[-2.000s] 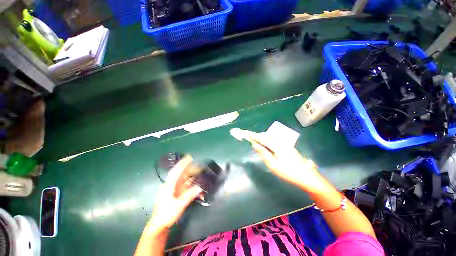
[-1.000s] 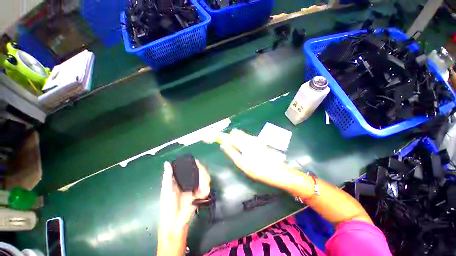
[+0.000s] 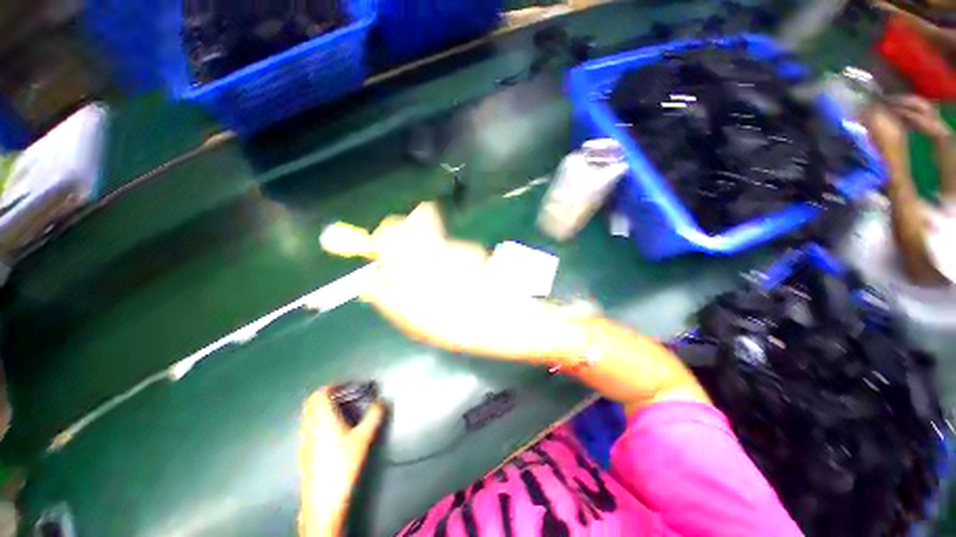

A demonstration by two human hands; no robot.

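My left hand [image 3: 338, 438] is low at the left centre, near the bench's front edge, with its fingers around a small black thing [image 3: 354, 401], likely a power adapter or its coiled cord. My right hand [image 3: 435, 275] is blurred and overexposed, stretched left over the taped seam. A pale yellow stick with a whitish head [image 3: 344, 240], likely the toothbrush, sticks out from its fingers. A dark item with a thin cable [image 3: 489, 410] lies on the bench right of my left hand. The white square pad [image 3: 523, 269] lies partly behind my right forearm.
A white bottle [image 3: 580, 189] stands beside a blue basket [image 3: 658, 229] heaped with black adapters. Another heap of adapters [image 3: 818, 393] is at the lower right. More blue baskets [image 3: 283, 91] stand at the back. White papers [image 3: 58, 173] are upper left. Another person's arm [image 3: 908, 199] shows at right.
The view has swung right. My right hand has moved left across the seam with the brush. The black adapter block, upright in my left hand before, is now lower or mostly hidden.
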